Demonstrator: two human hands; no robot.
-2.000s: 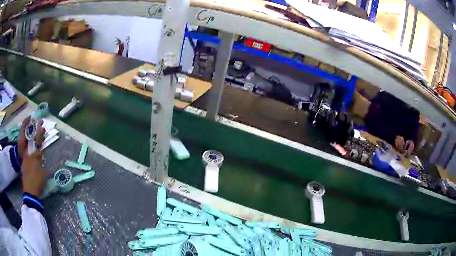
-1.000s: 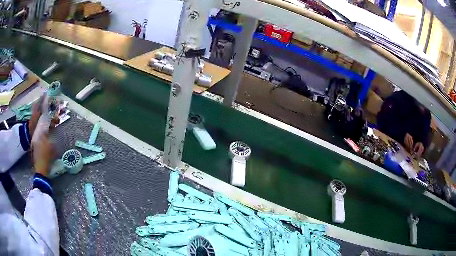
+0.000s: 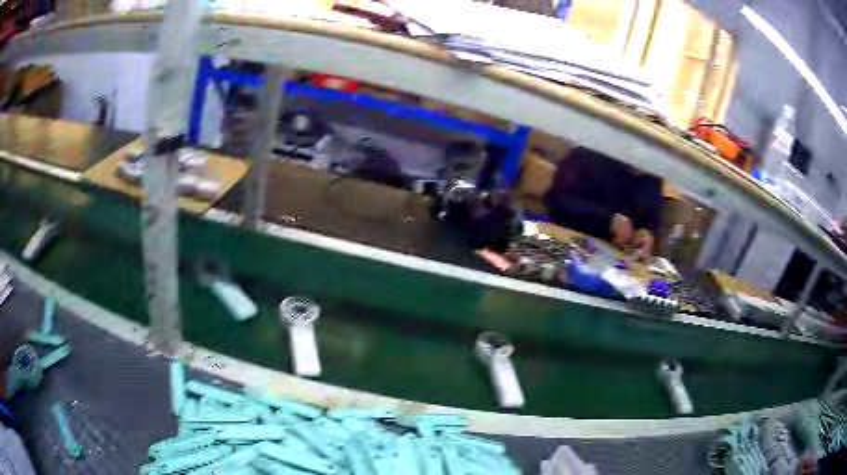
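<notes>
Neither of my hands can be made out in the picture. A large heap of mint-green handle covers (image 3: 306, 441) lies at the bottom, on the grey textured bench (image 3: 111, 399). White handheld fans lie spaced apart on the green conveyor belt (image 3: 399, 325): one fan (image 3: 302, 339) beyond the heap, another fan (image 3: 502, 371) to its right, and a smaller fan (image 3: 675, 386) further right. A mint fan housing (image 3: 25, 364) lies at the far left near a loose mint cover (image 3: 66, 429). The picture is blurred.
A metal post (image 3: 162, 204) stands at the belt's near edge. Across the belt are a cardboard sheet (image 3: 228, 173) with white cylindrical parts, and a person's hands (image 3: 631, 237) over small parts. A neighbour's sleeve (image 3: 11, 455) is cut off at lower left. More mint parts (image 3: 743, 447) lie lower right.
The view has swung right, so the post, heap and fans appear further left. The neighbour's hands with a fan have left the picture. Parts at lower right have come into view.
</notes>
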